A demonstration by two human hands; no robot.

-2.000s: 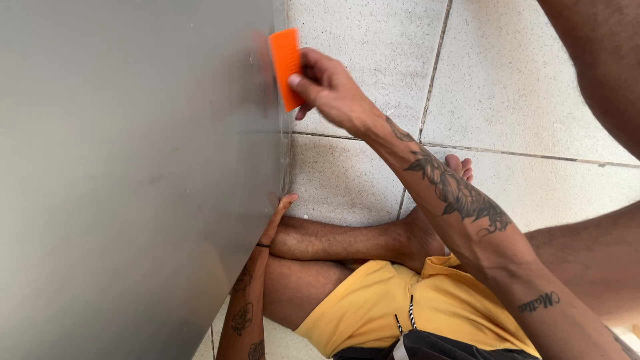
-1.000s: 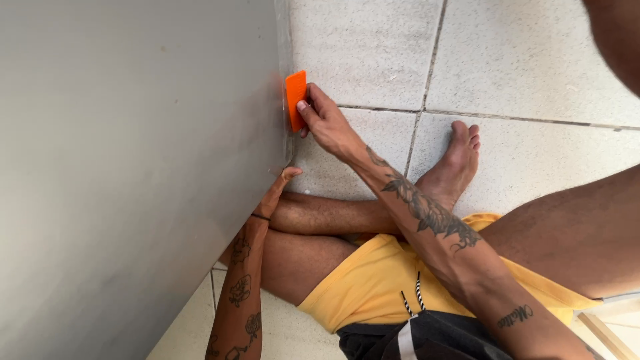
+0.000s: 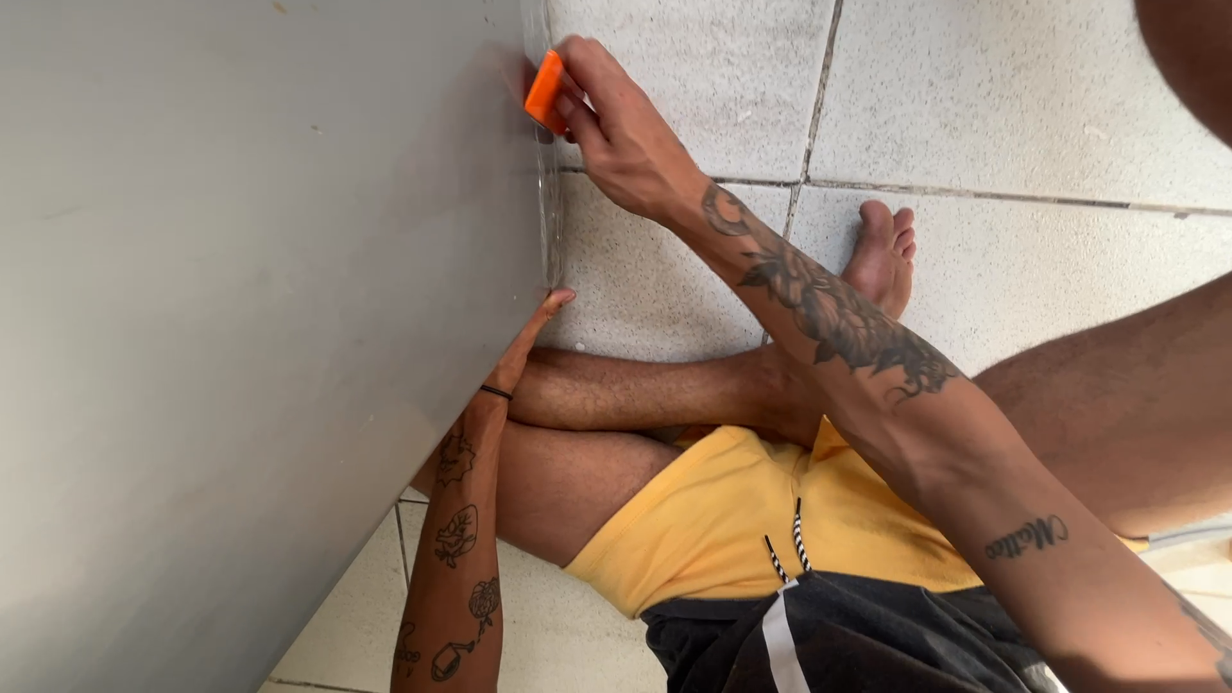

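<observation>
My right hand [image 3: 616, 125] grips a flat orange plastic scraper or card [image 3: 547, 91], which touches the edge of a large smooth grey panel [image 3: 289, 250]. A clear strip, which looks like film or tape, [image 3: 551, 221] runs along that edge between the two hands. Lower down, my left hand [image 3: 539, 322] is at the same edge; its thumb shows, while its fingers are hidden behind the panel, so its hold cannot be made out. A dark band circles the left wrist.
Pale speckled floor tiles [image 3: 664, 260] with dark joints lie to the right of the panel. My bent legs, in yellow shorts [image 3: 712, 510], are folded close to the panel's lower edge. A bare foot [image 3: 881, 255] rests on the tiles.
The right hand with the orange piece moved down along the panel's edge, then back up it. The orange piece is now tilted differently. The left hand stays at the edge.
</observation>
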